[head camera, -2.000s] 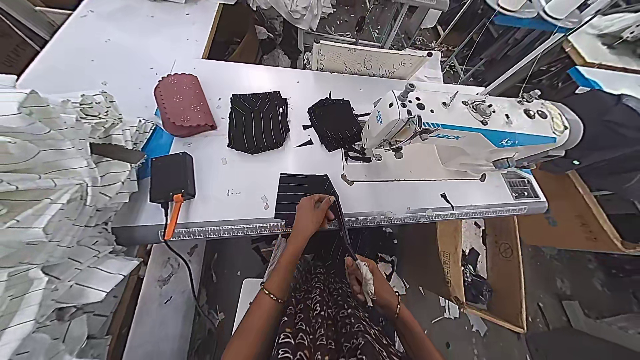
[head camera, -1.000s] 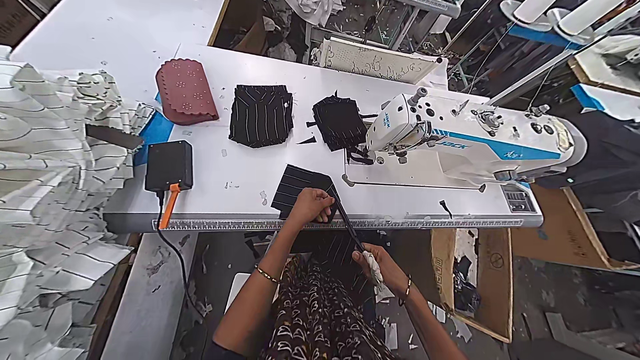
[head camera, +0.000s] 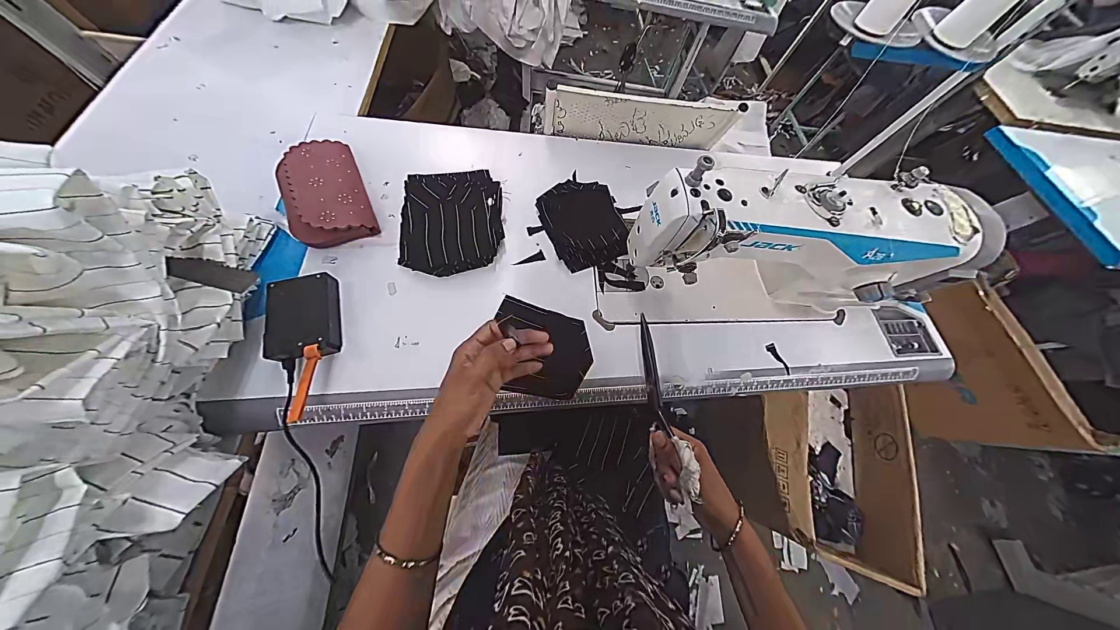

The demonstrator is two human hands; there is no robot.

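Observation:
My left hand grips a small black fabric piece by its left part, over the front edge of the sewing table. In my right hand is a pair of scissors with cloth-wrapped handles, blades pointing up and away, apart from the fabric. Beyond the hands lie a stack of black striped fabric pieces and, right of it, a second black stack beside the head of the Jack sewing machine. More black striped cloth rests on my lap.
A maroon scalloped case and a black box with an orange strap and cable stand at the left. White striped fabric is heaped at the far left. Below the table's right side is a cardboard box with scraps.
The scissors have come away from the fabric and now point upward. The piece in my left hand is turned and shows a plain dark face, where stripes showed before.

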